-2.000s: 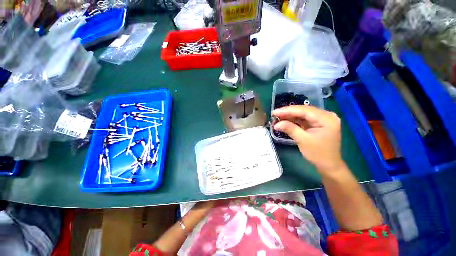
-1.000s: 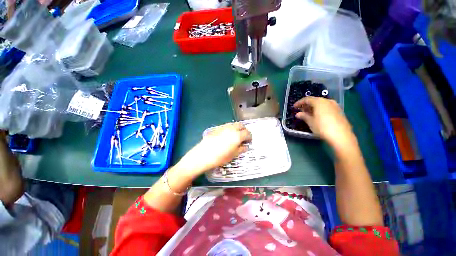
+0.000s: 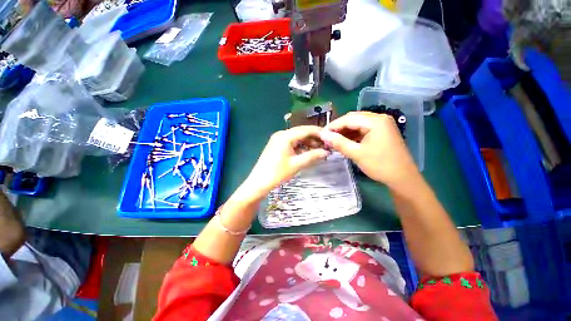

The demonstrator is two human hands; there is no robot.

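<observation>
My left hand [image 3: 282, 157] and my right hand [image 3: 372, 147] meet fingertip to fingertip just in front of the steel fixture block [image 3: 300, 118], under the press ram [image 3: 317, 75]. A thin pale metal pin [image 3: 329, 116] shows upright at the joined fingertips. Whether my right fingers hold a ring is too small to tell. The shallow clear box of pins [image 3: 313, 197] lies below my hands. The clear box of black rings [image 3: 410, 135] is at the right, partly hidden by my right hand.
The blue tray [image 3: 125, 188] with scattered pin assemblies is at the left, beside crumpled plastic bags [image 3: 37, 141]. The red bin [image 3: 257, 63] stands behind. Empty clear boxes [image 3: 416, 56] are behind right, blue bins [image 3: 466, 135] at the right edge. Another person's arm [image 3: 9, 219] shows far left.
My left hand came into view over the pin box, then moved up to the fixture. My right hand left the ring box and moved left to meet it.
</observation>
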